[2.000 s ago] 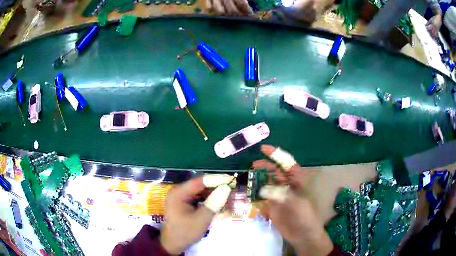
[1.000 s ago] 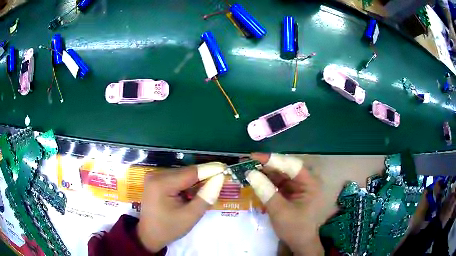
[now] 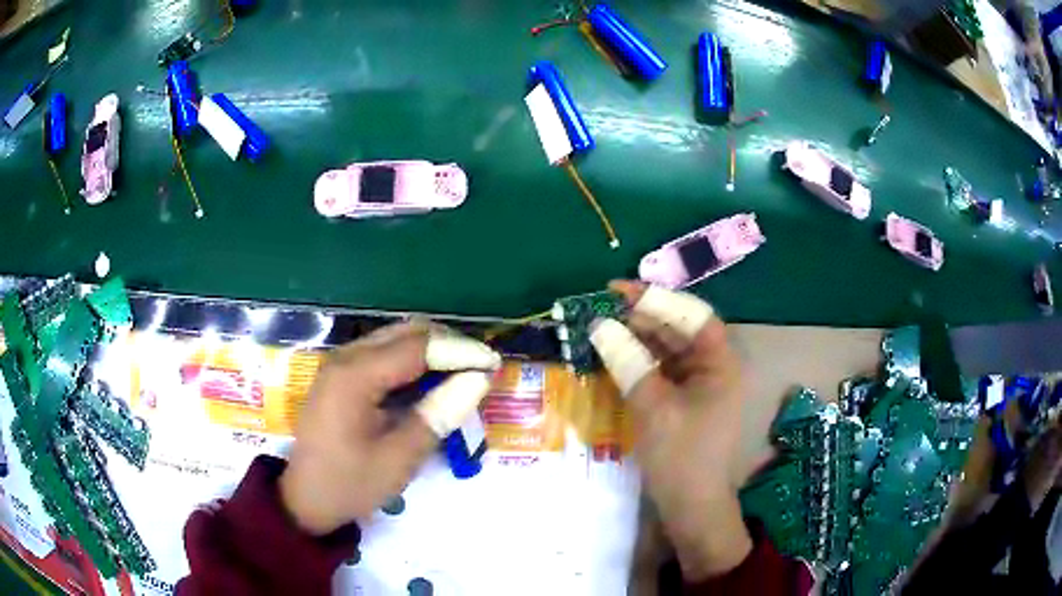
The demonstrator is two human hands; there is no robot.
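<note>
My right hand (image 3: 681,408), with cream finger cots, holds a small green circuit board (image 3: 575,331) between thumb and fingers. A thin yellowish lead (image 3: 522,319) runs from the board's left edge toward my left hand. My left hand (image 3: 384,408) has its cotted thumb and finger pinched close together by the lead. A blue battery with a white block (image 3: 466,447) hangs under my left fingers, partly hidden by them. Whether the left fingertips touch the lead is blurred.
The green conveyor belt (image 3: 489,262) carries pink car-shaped housings (image 3: 390,189) and blue batteries (image 3: 713,76) with leads. Green board strips are piled at left (image 3: 87,408) and right (image 3: 868,466). A printed carton sheet (image 3: 245,489) lies under my hands.
My left hand has moved left, away from the board, and the lead now shows between them. The blue battery under my left hand has come into view. The board is slightly higher.
</note>
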